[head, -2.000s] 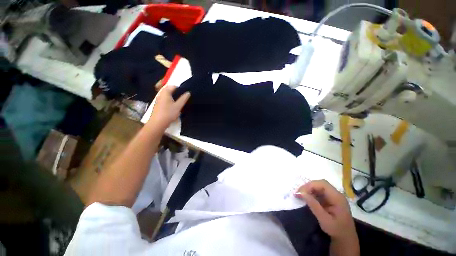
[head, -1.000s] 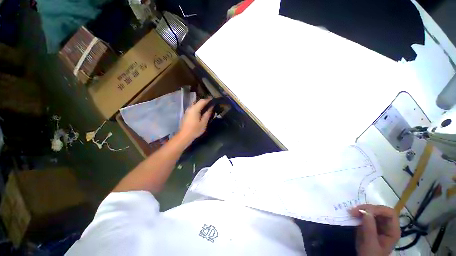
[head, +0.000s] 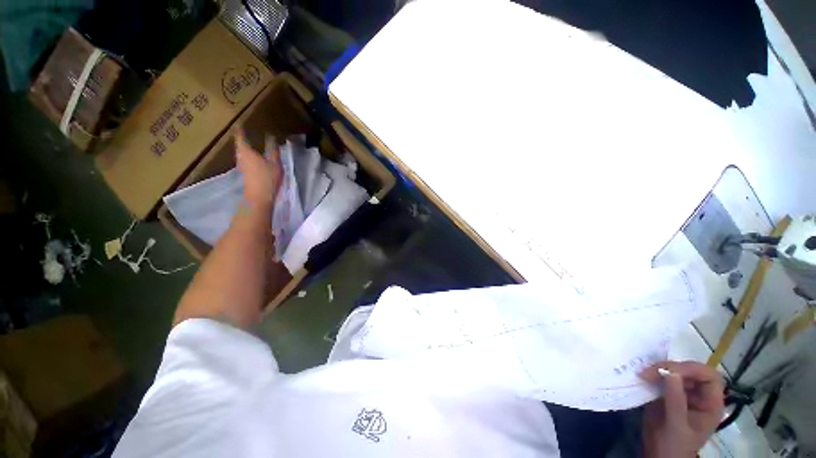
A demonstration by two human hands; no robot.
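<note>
A white marked sheet (head: 555, 344) with pen lines and writing lies across my lap and the table's front edge. My right hand (head: 687, 398) pinches its right end between thumb and fingers. My left hand (head: 259, 174) is down inside the open cardboard box (head: 192, 112), beside white sheets and scraps (head: 309, 201). Its fingers are spread and partly blurred; I cannot tell whether they touch a sheet.
The white table (head: 537, 116) has black fabric (head: 689, 40) at its back. The needle area (head: 752, 241), yellow strip (head: 743, 309) and black scissors (head: 738, 394) are at the right. A strapped brown bundle (head: 79, 89) and thread scraps (head: 134, 255) lie on the floor.
The view has swung down and left from the table to the floor box. My left hand has left the black fabric and moved into the box. My right hand still holds the marked sheet.
</note>
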